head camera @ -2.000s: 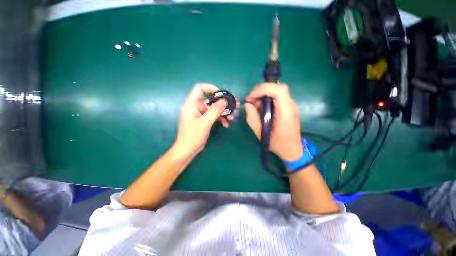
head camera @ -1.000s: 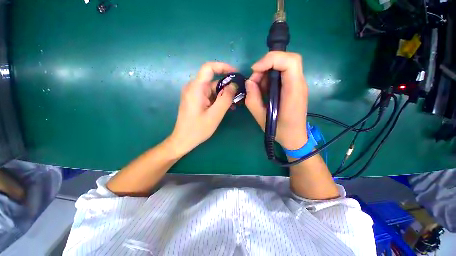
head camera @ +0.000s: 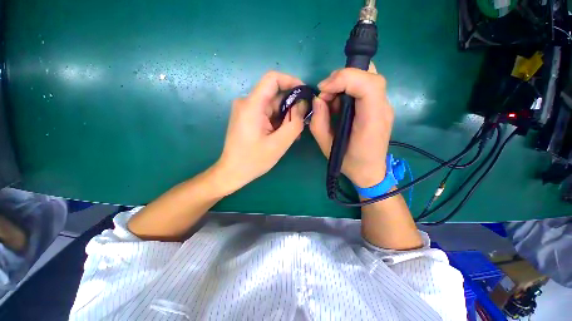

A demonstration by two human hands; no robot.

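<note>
My left hand [head camera: 260, 128] holds a small round black disc [head camera: 292, 99] with white marks between thumb and fingers, above the green bench top. A thin dark red line shows at the disc beside my thumb. My right hand [head camera: 360, 119] holds a black soldering iron [head camera: 360, 47] against the palm, its metal end pointing away and its tip cut off by the top edge. The right thumb and index fingertips are pinched at the disc's right rim; what they pinch is too small to tell.
A blue wrist strap [head camera: 379, 183] is on my right wrist, with the iron's black cord beside it. At the right are a fan [head camera: 495, 22], a black box with a yellow tag [head camera: 527, 65], a red light and cables. Parts of people in pale sleeves show at both sides.
The view has shifted down toward the bench's near part, so the loose bits and iron tip left the picture. My right fingertips have closed in on the disc, which is now more tilted.
</note>
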